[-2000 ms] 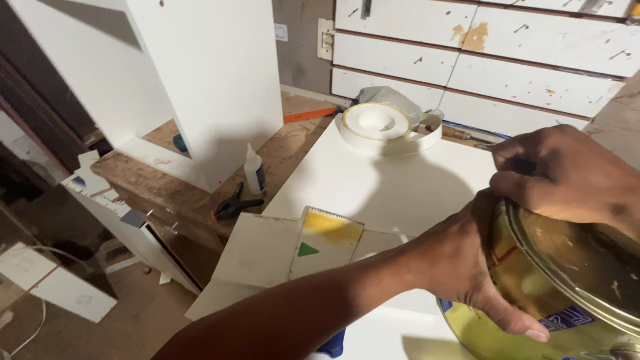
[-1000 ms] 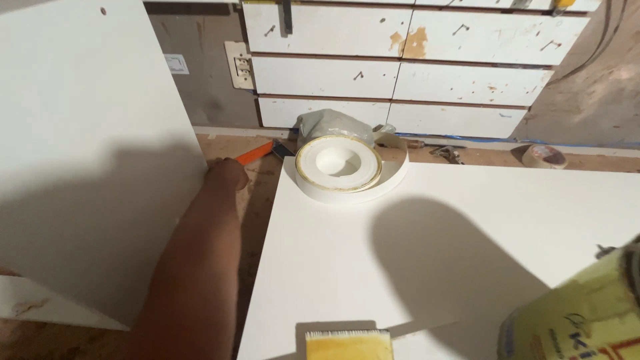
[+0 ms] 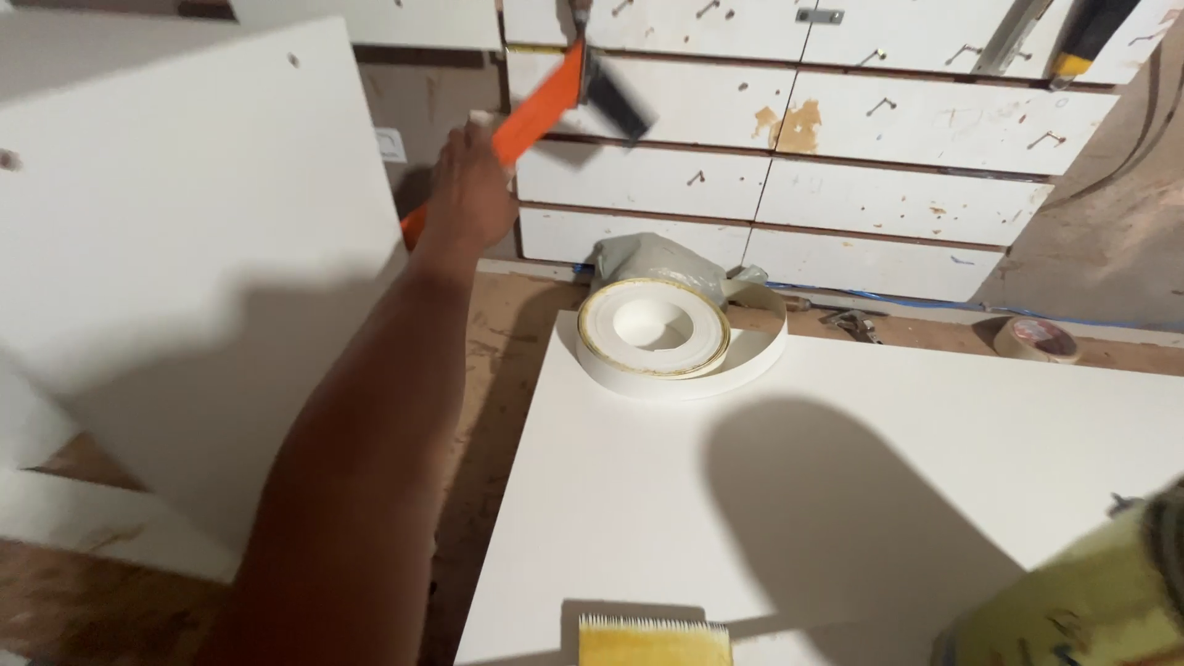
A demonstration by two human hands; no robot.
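My left hand [image 3: 470, 190] reaches up and forward at the upper left and is closed around the orange handle of a tool [image 3: 541, 106]. The tool has a dark, blurred head and looks like a hammer; it is raised in front of the white slatted wall panel. My right hand is out of view. A yellowish-green metal can [image 3: 1064, 592] shows in part at the lower right. A yellow notched spreader [image 3: 655, 643] lies at the bottom edge. A roll of white edge banding [image 3: 606, 342] rests on the far left corner of the white board [image 3: 629, 481].
A large white panel [image 3: 194, 213] stands at the left. Behind the board are a grey plastic bag [image 3: 652, 259], a metal tool [image 3: 853, 324] and a roll of tape [image 3: 1041, 340]. Tools, including a black-and-yellow handle [image 3: 1096, 37], hang on the wall panel [image 3: 647, 180].
Two seconds ago both my hands were on the can. My left hand then reached the orange handle beside the white panel and has since lifted the tool. The view has swung left.
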